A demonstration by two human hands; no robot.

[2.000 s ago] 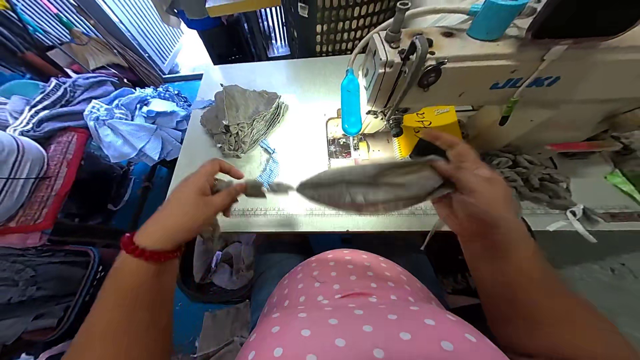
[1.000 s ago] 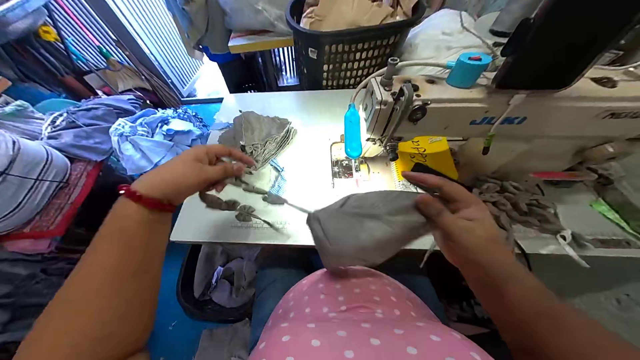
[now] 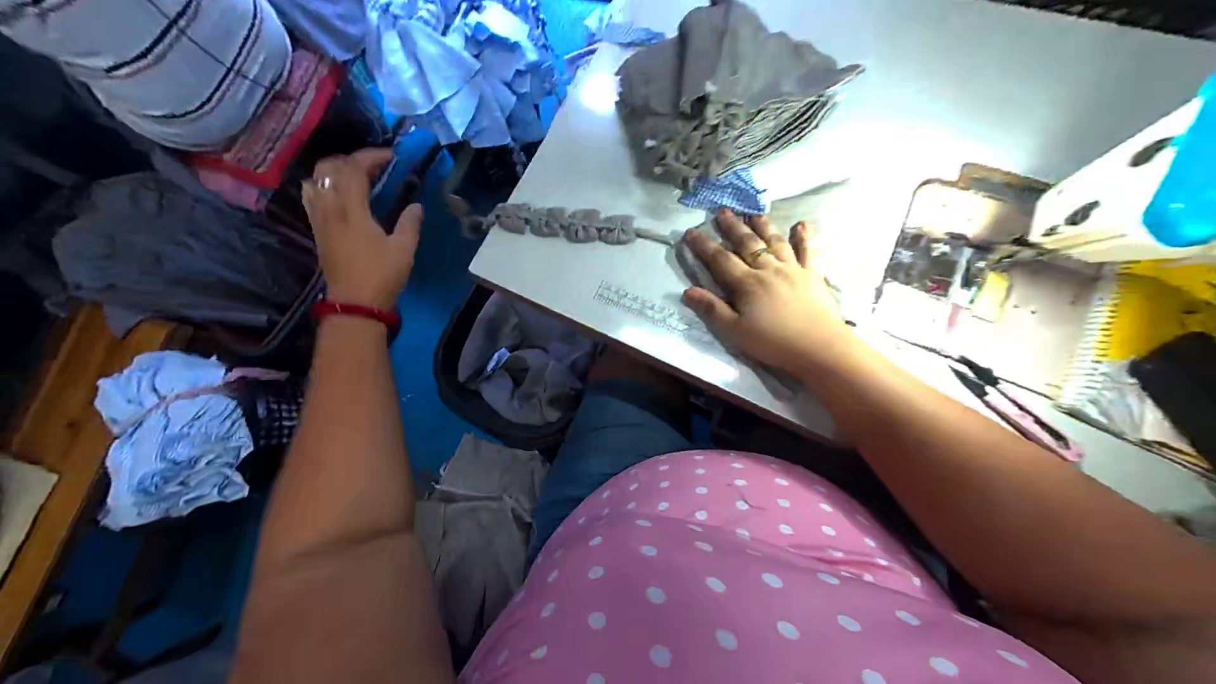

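My right hand [image 3: 774,290] lies palm down near the front edge of the white sewing table, over a piece of grey fabric [image 3: 698,261] that it mostly covers. From that piece a chain of small gathered grey fabric bits [image 3: 565,224] runs left to the table's corner. Off the table's left side, my left hand [image 3: 359,223] is in the air with thumb and fingers apart, nothing seen in it. Behind my right hand is a stack of grey fabric pieces [image 3: 727,85], with a blue checked scrap [image 3: 724,193] at its front.
Part of the sewing machine [image 3: 1092,180] and a blue bottle-like object [image 3: 1187,180] stand right. Pink-handled thread snips [image 3: 1021,413] lie beside my right forearm. A black bin [image 3: 456,380] holding grey cloth sits below the table edge; cloth piles [image 3: 465,66] lie at left.
My left hand has let go of the grey strip and moved left, off the table. My right hand has lowered the grey fabric onto the tabletop. The view has swung down and left.
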